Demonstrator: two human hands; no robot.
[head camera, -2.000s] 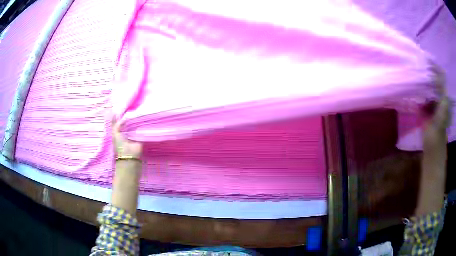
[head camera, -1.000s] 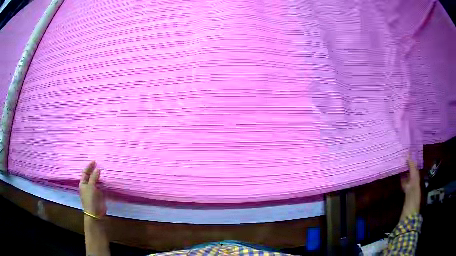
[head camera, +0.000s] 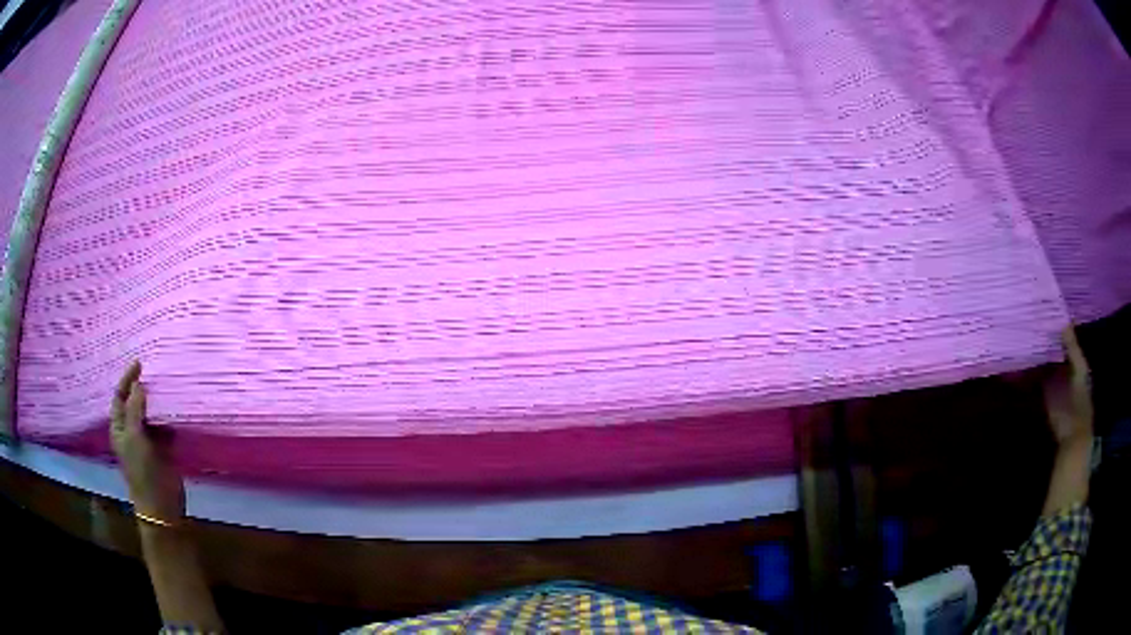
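A pink striped fabric ply (head camera: 558, 248) covers most of the table, its near edge raised above a darker pink stack (head camera: 521, 463). My left hand (head camera: 146, 440) is at the ply's near edge on the left, fingertips at the cloth; whether it pinches the edge is unclear. My right hand (head camera: 1069, 395) holds the ply's near right corner, out beyond the rail. The end cutter track (head camera: 821, 515) shows below the ply edge, its far part hidden under cloth.
A long whitish roll (head camera: 47, 174) lies across the lay at the left. Pale underlay paper (head camera: 496, 515) runs along the brown table edge (head camera: 471, 568). Blue patches (head camera: 770, 572) flank the rail. A white object (head camera: 936, 602) sits at the bottom right.
The ply came down from its bright billow, and its near edge now sits higher, showing darker cloth beneath. My left hand moved left; my right hand moved down, then slightly right and up.
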